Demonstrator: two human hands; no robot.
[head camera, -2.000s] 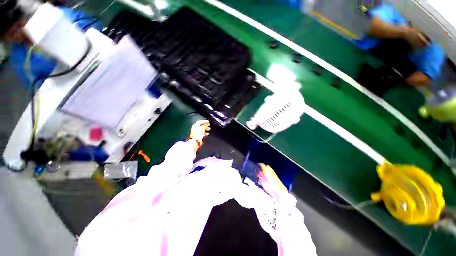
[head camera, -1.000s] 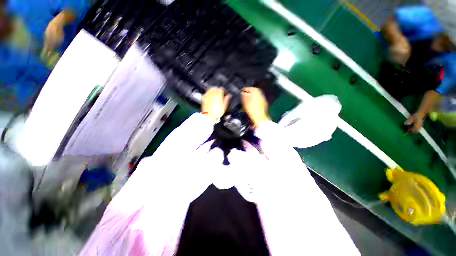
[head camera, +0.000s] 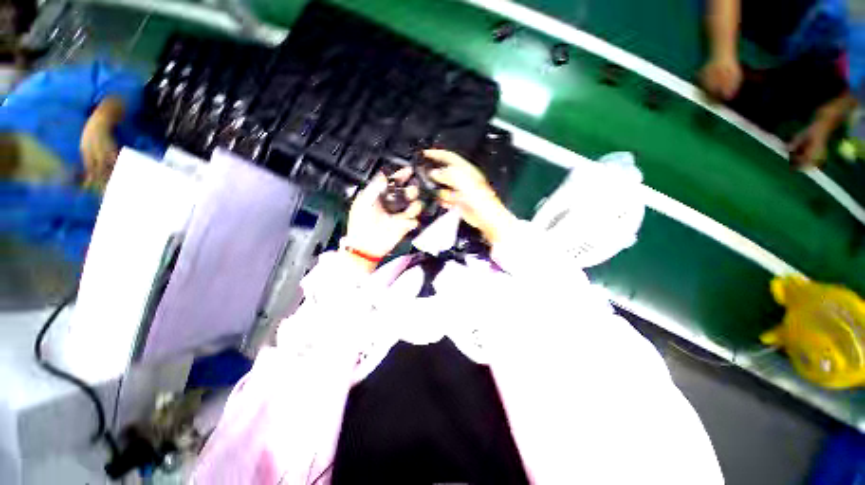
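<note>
My left hand (head camera: 375, 220), with a red band at the wrist, holds a small black unit (head camera: 396, 197) with a round dark face. My right hand (head camera: 460, 186) is beside it, its fingers at a dark part close to the unit; whether it grips a separate piece is not clear. Both hands are over the near edge of black pocket trays (head camera: 370, 85). The tray edge directly behind the hands is partly hidden.
A white, partly bagged fan (head camera: 596, 210) stands right of my hands, and a yellow fan (head camera: 823, 332) farther right. The green conveyor (head camera: 664, 156) runs behind. White panels (head camera: 223, 251) stand at left. Co-workers' arms show at left and upper right.
My hands have come up from apart and low to the tray edge, then closer together. The black unit now shows at my left fingers. The camera view has shifted.
</note>
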